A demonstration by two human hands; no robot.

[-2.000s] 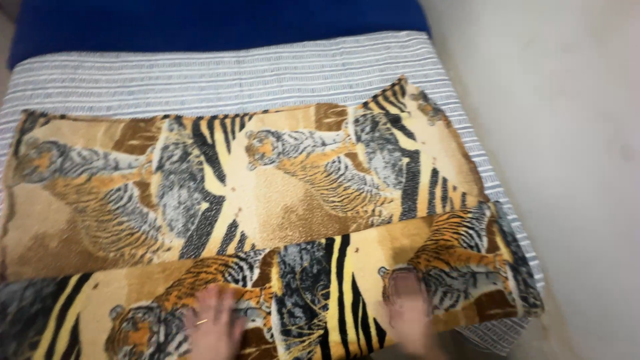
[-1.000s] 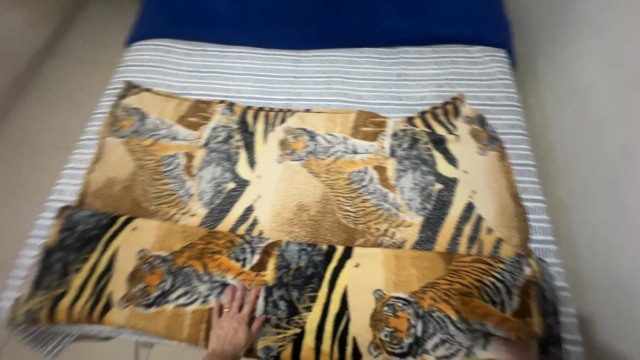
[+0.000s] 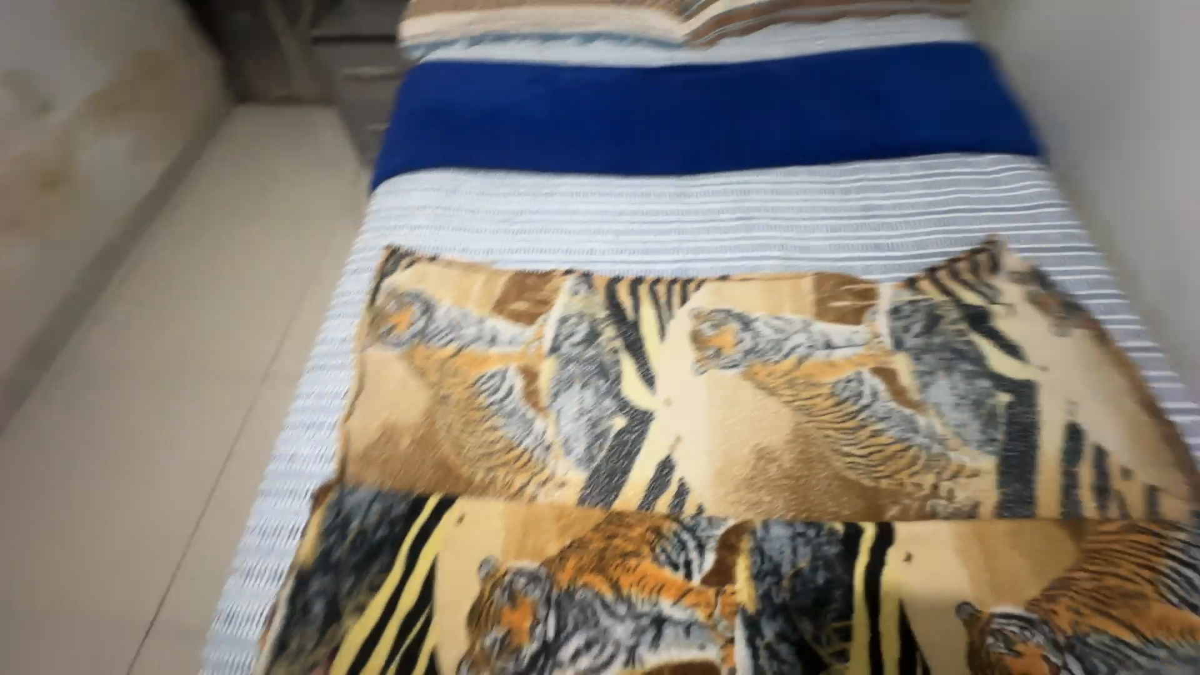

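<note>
A tiger-print blanket lies spread over a bed covered with a white-and-grey striped bedspread. Its near part is folded back over the rest, showing a brighter side with orange tigers and black-and-yellow stripes. The blanket's far right corner sticks up in a point. Beyond it, a dark blue cloth crosses the width of the bed. Neither my left hand nor my right hand can be made out; a tiny pinkish patch at the bottom edge near the blanket's left side is too small to tell.
A brown and cream striped pillow or folded cloth rests at the head of the bed. Tiled floor runs along the left side, beside a stained wall. Grey drawers stand at the far left. Another wall borders the bed's right side.
Both hands, on the folded part of the blanket two seconds ago, are out of clear sight. The view now reaches farther up the bed. The blanket's fold looks much the same.
</note>
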